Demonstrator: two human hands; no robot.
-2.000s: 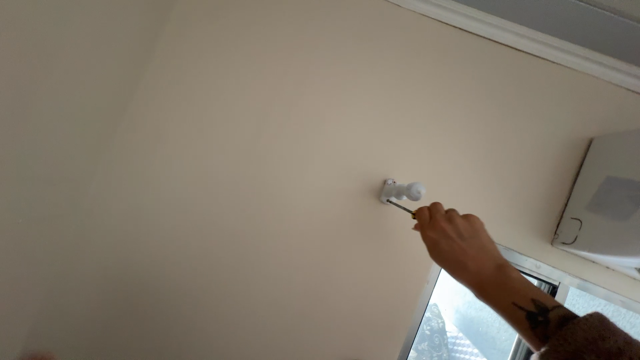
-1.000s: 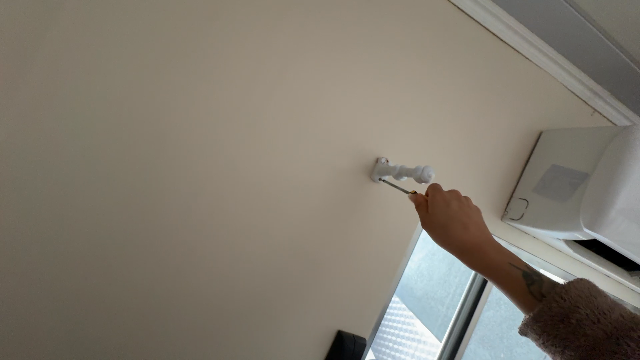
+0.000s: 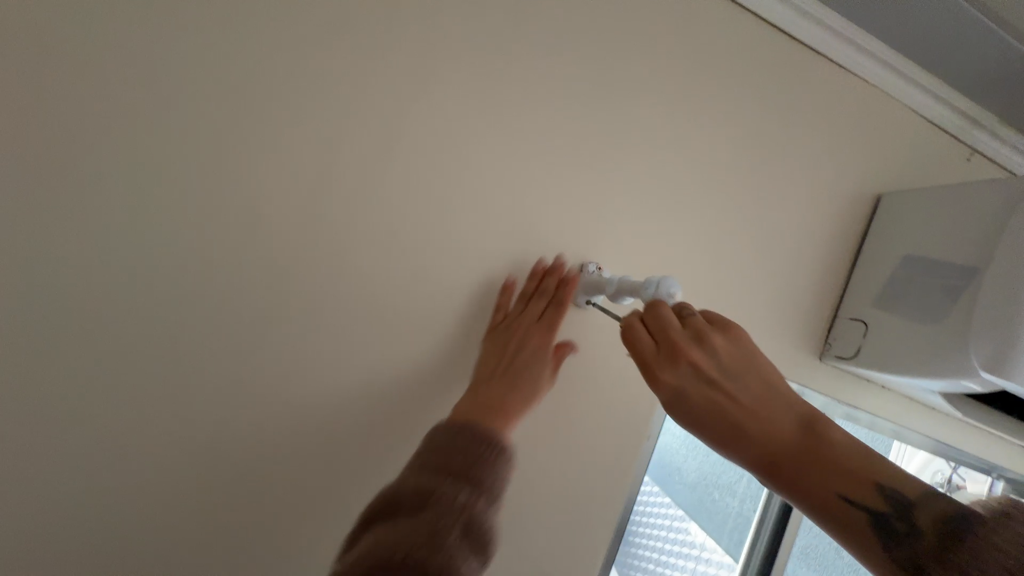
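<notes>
A white wall-mounted bracket (image 3: 632,288) with a knobbed arm sticks out from the beige wall (image 3: 280,240). My right hand (image 3: 696,352) grips a small screwdriver (image 3: 606,311), whose thin metal shaft points at the lower part of the bracket's base. The screwdriver's handle is hidden in the fingers. My left hand (image 3: 520,344), fingers extended and holding nothing, is at the wall just left of the base; whether its fingertips touch the base I cannot tell.
A white air conditioner unit (image 3: 920,280) hangs on the wall at the right. Below it is a window (image 3: 704,488) with a metal frame. White moulding (image 3: 896,88) runs along the wall's top edge at the upper right.
My left hand has come into view and reached the wall beside the bracket. My right hand stays by the bracket with the screwdriver.
</notes>
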